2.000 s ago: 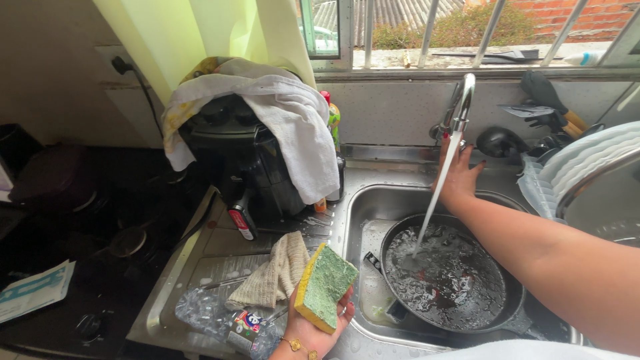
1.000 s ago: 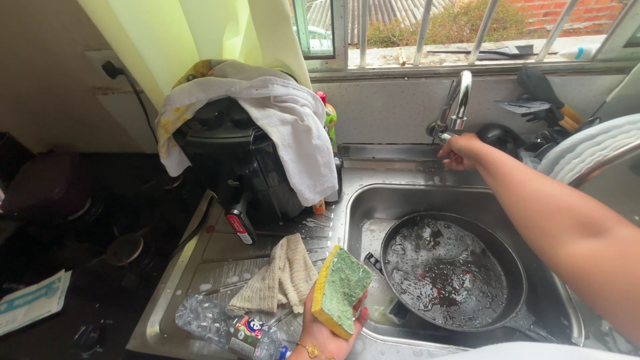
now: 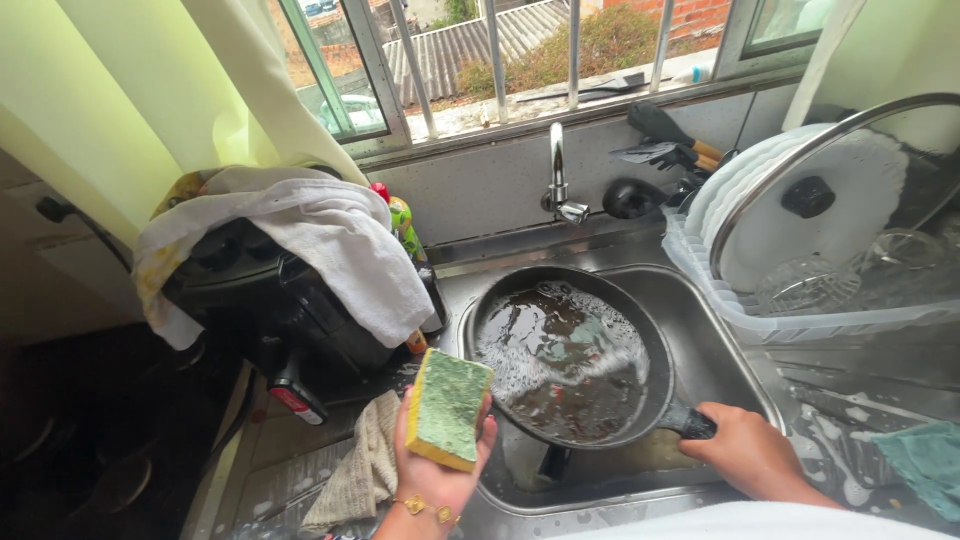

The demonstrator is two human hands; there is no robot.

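Observation:
A green and yellow scrubbing sponge [image 3: 450, 409] lies in my left hand [image 3: 442, 465], the fingers curled around its sides, just left of the sink. My right hand [image 3: 742, 446] grips the handle of a black frying pan [image 3: 664, 375], lifted partly out of the steel sink [image 3: 712, 352]. Soapy, brownish water stands in the pan. No water runs from the chrome faucet [image 3: 557, 172] behind it. Under the pan, another dark handle [image 3: 555, 461] shows in the sink; what it belongs to is hidden.
A beige knit cloth [image 3: 360, 465] lies beside my left hand. A black appliance [image 3: 277, 315] under a white towel [image 3: 322, 225] stands at left. On the right are a dish rack [image 3: 750, 322] with plates and a glass lid, and a teal cloth [image 3: 926, 457]. Utensils [image 3: 675, 146] lie behind.
The faucet's stream, seen two seconds ago, has stopped. My right hand has left the faucet and taken hold of the pan's handle; the pan has come up from the sink floor. The view has shifted right.

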